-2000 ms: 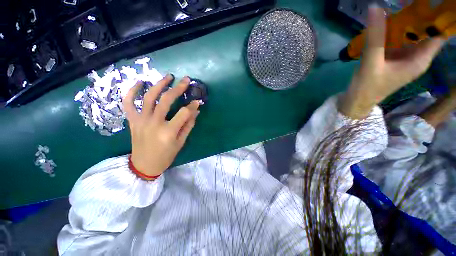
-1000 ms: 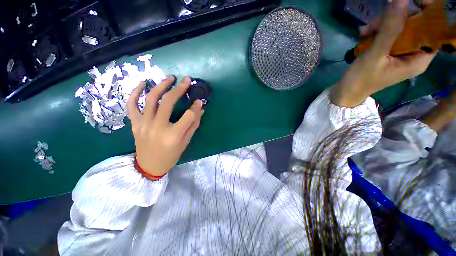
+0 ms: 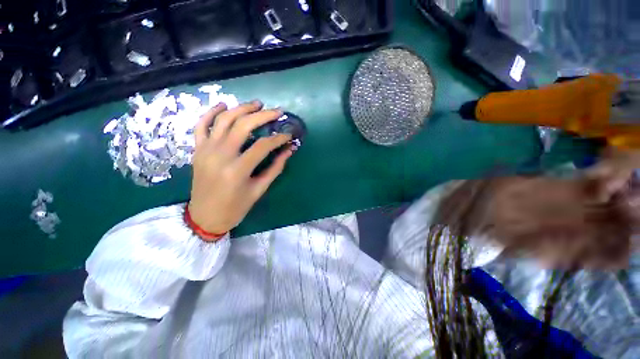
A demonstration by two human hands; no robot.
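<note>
My left hand (image 3: 235, 161) is around a small round black unit (image 3: 288, 127) on the green mat, thumb and fingertips at its left and lower edges. A small bright piece shows by the thumb tip. The electric screwdriver (image 3: 547, 109), orange with a dark nose, lies level at the right, its nose pointing left towards the round screw plate (image 3: 391, 96). My right hand (image 3: 554, 221) is strongly blurred below the screwdriver; its fingers cannot be made out, nor whether they touch the tool. A heap of silvery-white small plates (image 3: 151, 137) lies beside my left hand.
A black compartment tray (image 3: 210, 31) with round units in some pockets spans the upper left. A few greyish pieces (image 3: 44, 212) lie far left. A black box with a white label (image 3: 502, 59) and clear plastic bags (image 3: 575, 28) are at the upper right.
My right hand has moved down and away from the screwdriver's body, which now shows lower in view and more level. My left hand stays on the black unit. The view has shifted slightly.
</note>
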